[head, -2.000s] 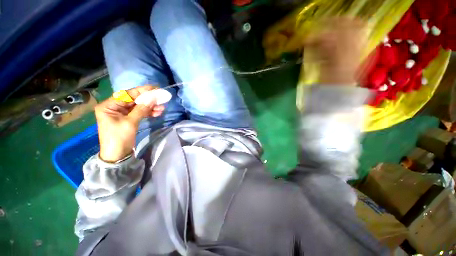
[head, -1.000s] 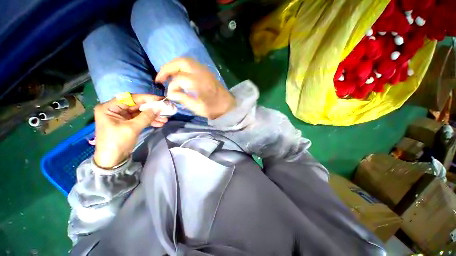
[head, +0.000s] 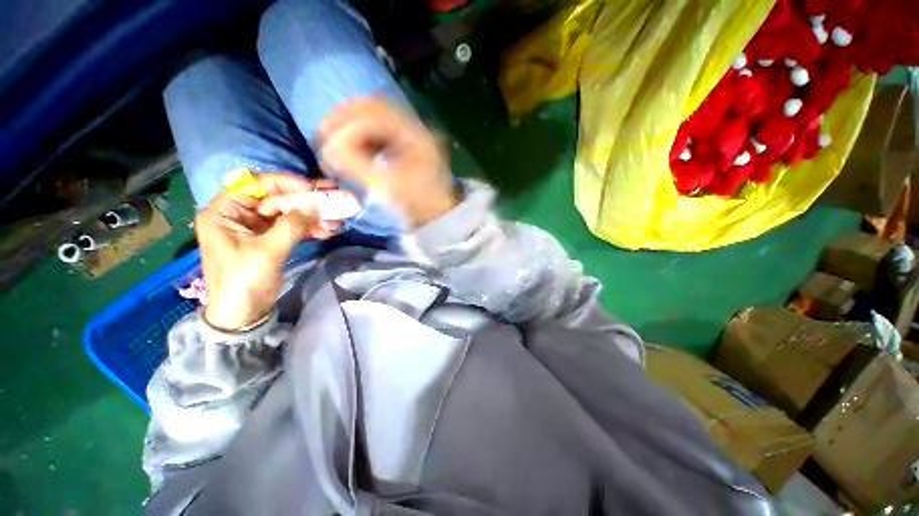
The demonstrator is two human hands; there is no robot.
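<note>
A small pale pink and white plush piece (head: 327, 205) is pinched between the thumb and fingers of my left hand (head: 247, 237), above my lap. A bright yellow band (head: 243, 183) is on a finger of that hand. My right hand (head: 388, 156) is just right of the plush piece and blurred by motion; its fingers are curled, and I cannot tell what it holds. No needle can be made out, and no clear line of thread shows.
A blue basket (head: 126, 335) with pink pieces stands on the floor at the left. A yellow sack (head: 645, 131) holds red plush pieces with white tips (head: 731, 121) at the upper right. Cardboard cartons (head: 786, 353) are at the lower right. Metal tubes (head: 96, 242) lie at the left.
My right hand was far out to the right by the yellow sack with a thread drawn taut, then came back beside the plush piece. My left hand keeps its pinch.
</note>
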